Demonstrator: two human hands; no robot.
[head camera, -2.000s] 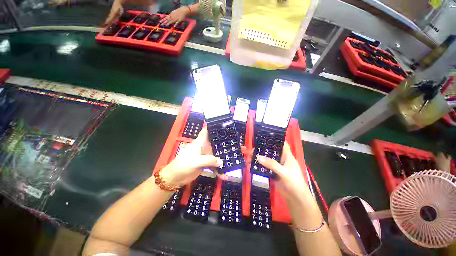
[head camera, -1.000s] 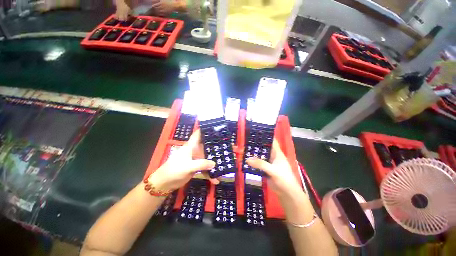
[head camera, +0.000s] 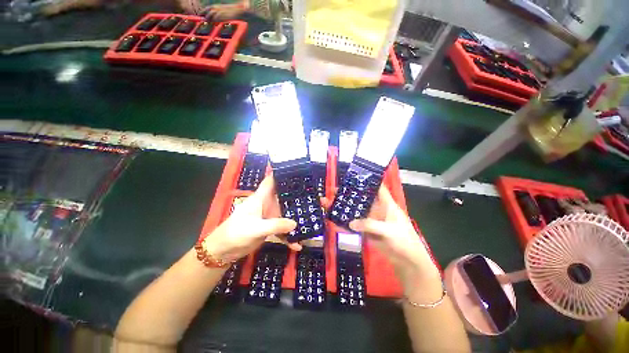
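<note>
My left hand (head camera: 258, 220) holds an open black flip phone (head camera: 298, 200), its thumb on the lower keypad. The screen glows white. My right hand (head camera: 386, 224) holds a second open flip phone (head camera: 356, 191), tilted to the right, its screen also white and its thumb at the keypad's lower edge. Both phones are above a red phone tray (head camera: 387, 272). Several open phones lie in the tray; one front phone (head camera: 310, 277) shows its keypad. My hands and the held phones hide part of the tray.
A pink fan (head camera: 578, 267) and a pink base (head camera: 458, 293) with a smartphone (head camera: 490, 293) stand at right. A plastic bin (head camera: 345, 41) hangs beyond the tray by the green conveyor. A metal post (head camera: 490, 148) slants at right. Other red trays (head camera: 224, 58) and people's hands show farther off.
The right-hand phone has tilted more to the right, its screen end moving right. The left-hand phone stays in much the same pose. The view has shifted, so the surroundings appear farther left.
</note>
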